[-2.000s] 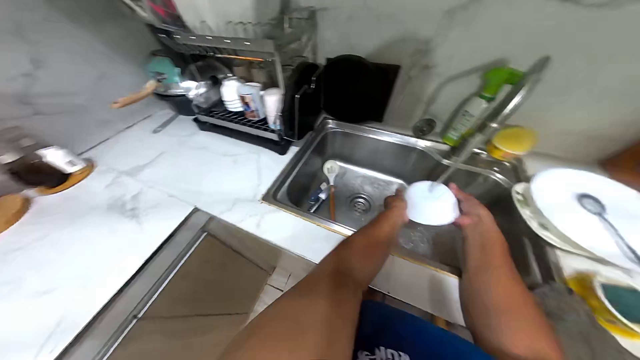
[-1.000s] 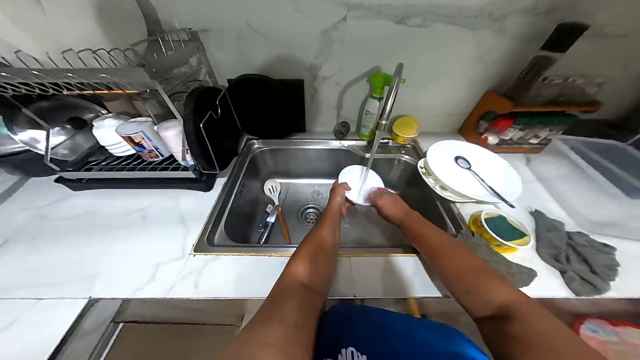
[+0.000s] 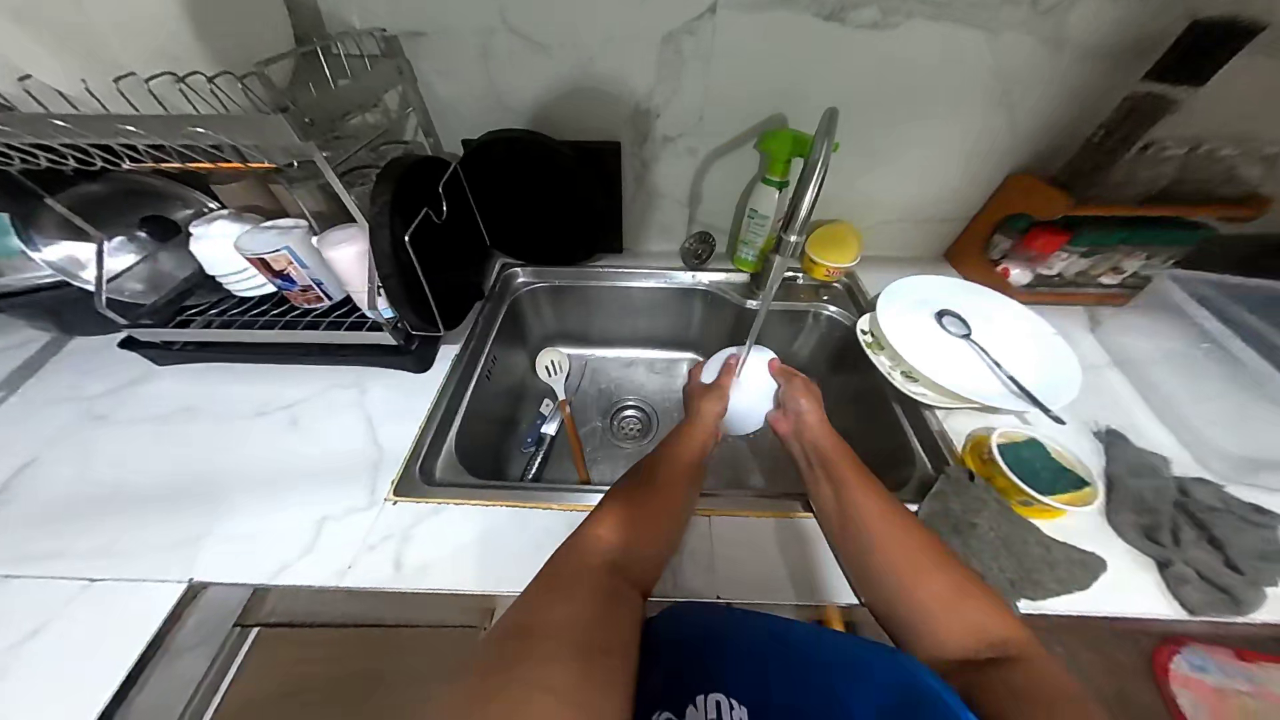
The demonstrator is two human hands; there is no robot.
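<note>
A small white dish [image 3: 750,398] is held over the right part of the steel sink [image 3: 640,280], under water running from the curved faucet [image 3: 808,190]. My left hand [image 3: 708,398] grips its left edge, and my right hand [image 3: 797,400] grips its right edge. Left of the hands, a white slotted spatula with a wooden handle [image 3: 570,425] leans in the basin beside a knife-like utensil [image 3: 543,440]. The drain [image 3: 633,422] shows between them and my left hand.
A dish rack [image 3: 260,345] with cups and pans stands left. Stacked plates [image 3: 985,350] carry a spoon [image 3: 1000,365] on the right, near a sponge tub [image 3: 1045,470] and grey cloths [image 3: 1010,540]. A green-topped spray bottle [image 3: 765,210] and yellow tub [image 3: 831,250] stand behind the sink.
The view has swung since two seconds ago. Both hands still hold the white dish under the running water, its face now turned differently from the earliest frame.
</note>
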